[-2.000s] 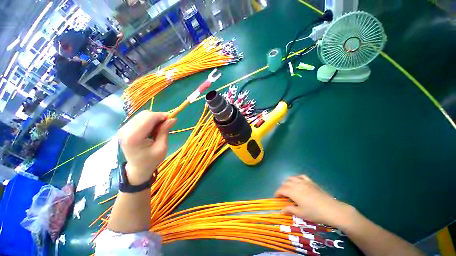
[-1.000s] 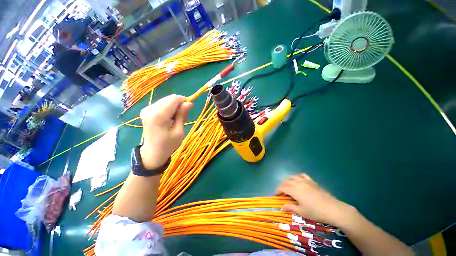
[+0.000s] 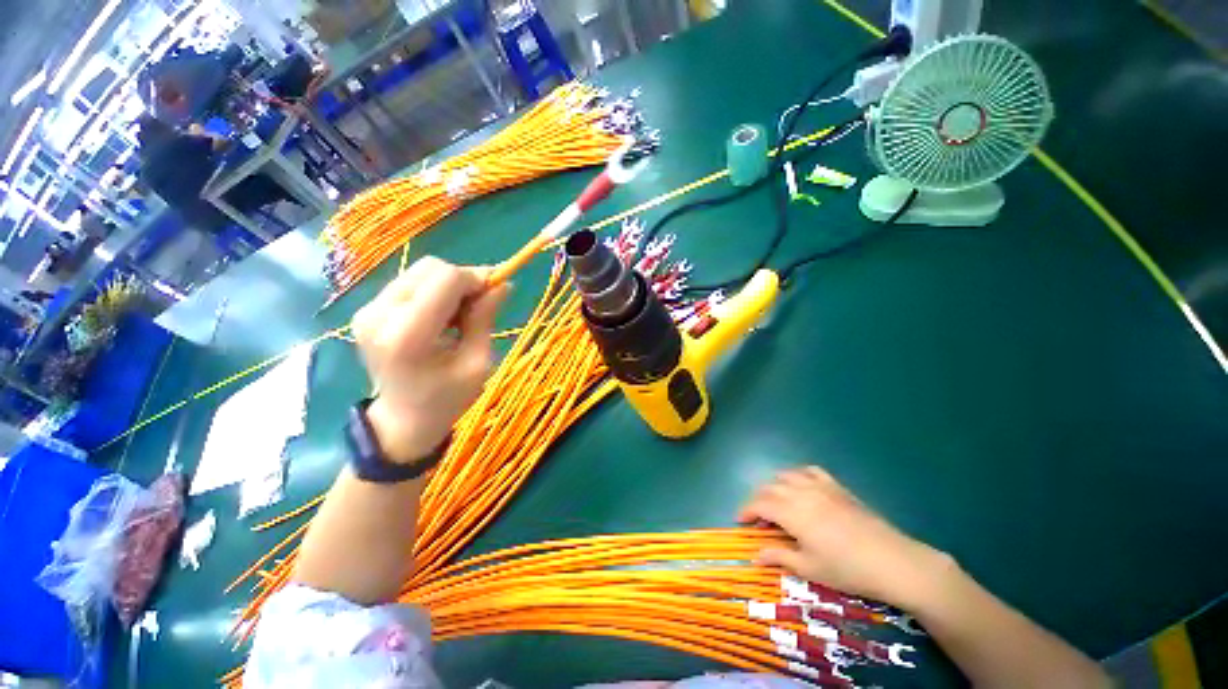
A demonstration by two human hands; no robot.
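Observation:
My left hand, with a dark wristband, is closed on one orange cable and holds it up. Its red sleeve, white sleeve and fork terminal point up and right, above the heat gun's nozzle. The yellow and black heat gun rests on the table with its nozzle upward. My right hand rests on the terminal end of the near cable bundle; its fingers are on the cables, and I cannot tell if they grip. The middle cable bundle lies behind and left of the gun.
The far cable bundle lies at the far edge. A green desk fan, a green roll and black cords are at back right. White paper, a plastic bag and a blue bin are left. A person is beyond.
My left hand has moved right with the cable since the first frame, then slightly back left. The terminal now sits farther right, beyond the nozzle. My right hand has hardly moved.

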